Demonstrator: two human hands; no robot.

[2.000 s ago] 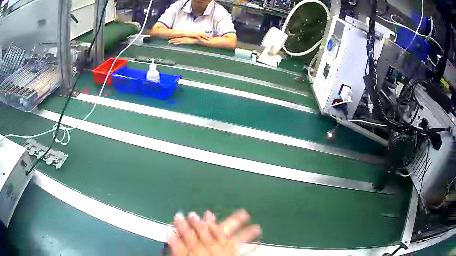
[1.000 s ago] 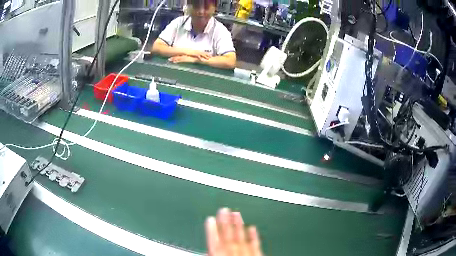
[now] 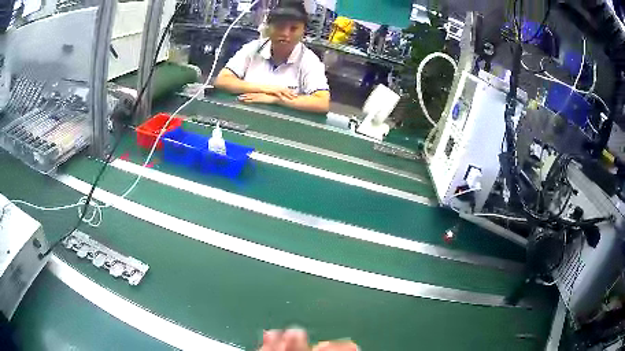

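Observation:
A grey metal carrier fixture [image 3: 106, 258] with a row of rounded silver-white stations lies on the green belt at the left, beside the white machine box. No hand touches it. At the bottom edge, fingertips of what looks like my left hand [image 3: 284, 339] show, blurred and cut off. Just right of them is a second blurred patch of skin, apparently my right hand [image 3: 336, 345]. Most of both hands is out of the picture, and whether they hold anything cannot be seen.
Silver rails [image 3: 274, 257] cross the belt. A white machine box [image 3: 19, 257] stands at left with a cable. Red [image 3: 156, 130] and blue bins [image 3: 236, 161] with a white bottle [image 3: 217, 140] lie beyond. Wired machines [image 3: 473, 137] stand at right. A capped person [image 3: 279, 72] sits opposite, arms folded.
The fixture has moved right and nearer along the belt. My hands have dropped towards the bottom edge and show less. The view has tilted up, showing more of the person opposite.

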